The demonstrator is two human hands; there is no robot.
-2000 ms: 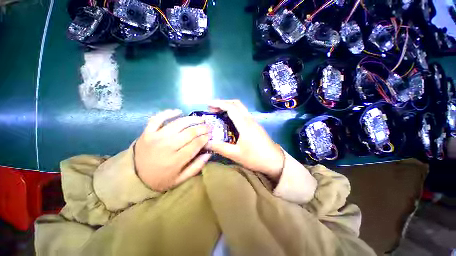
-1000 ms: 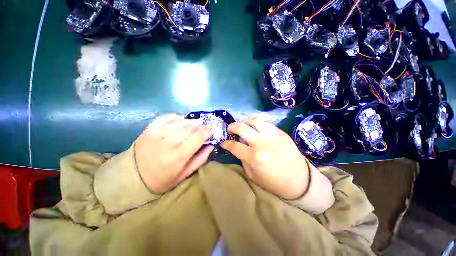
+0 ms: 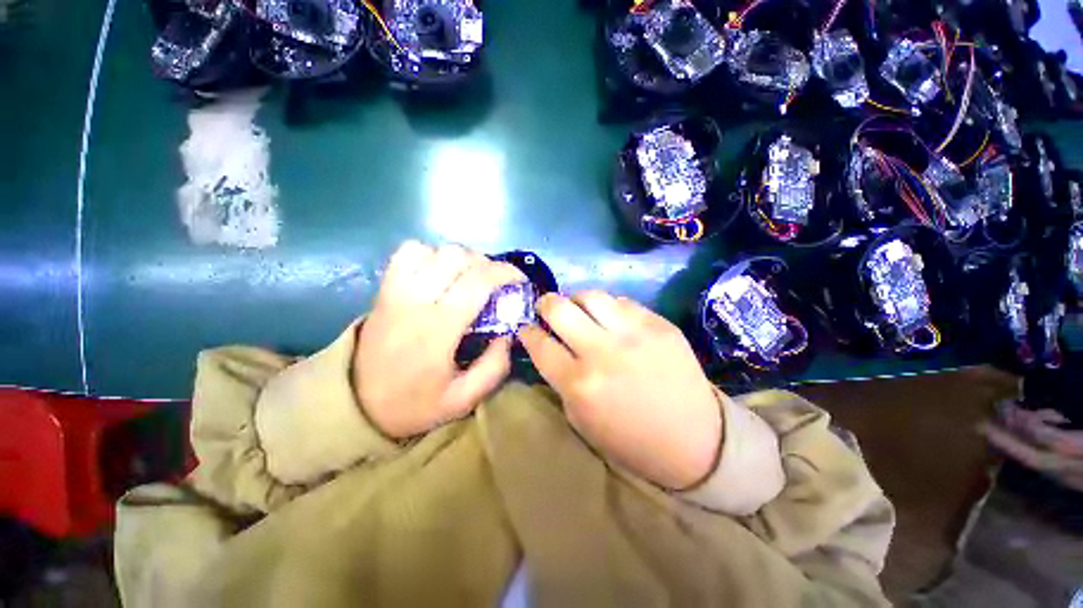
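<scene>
A black round camera housing with a silvery circuit board in it is in front of me at the bench's near edge. My left hand wraps around its left side, thumb below and fingers over the top. My right hand has thumb and index fingertips at the board's right edge. Whether a wire or plug is between those fingertips cannot be told. The lower part of the housing is hidden by my hands.
Wired units stand at the back left. Several units with boards seated stand in rows at right. A whitish patch marks the green bench. A red stool or bin is below left, brown cardboard below right. Another person's hand shows at far right.
My left hand has shifted right and curled further around the housing, and the board looks turned. My right fingertips have moved from around the housing to the board's right edge. A person's hand appeared at right.
</scene>
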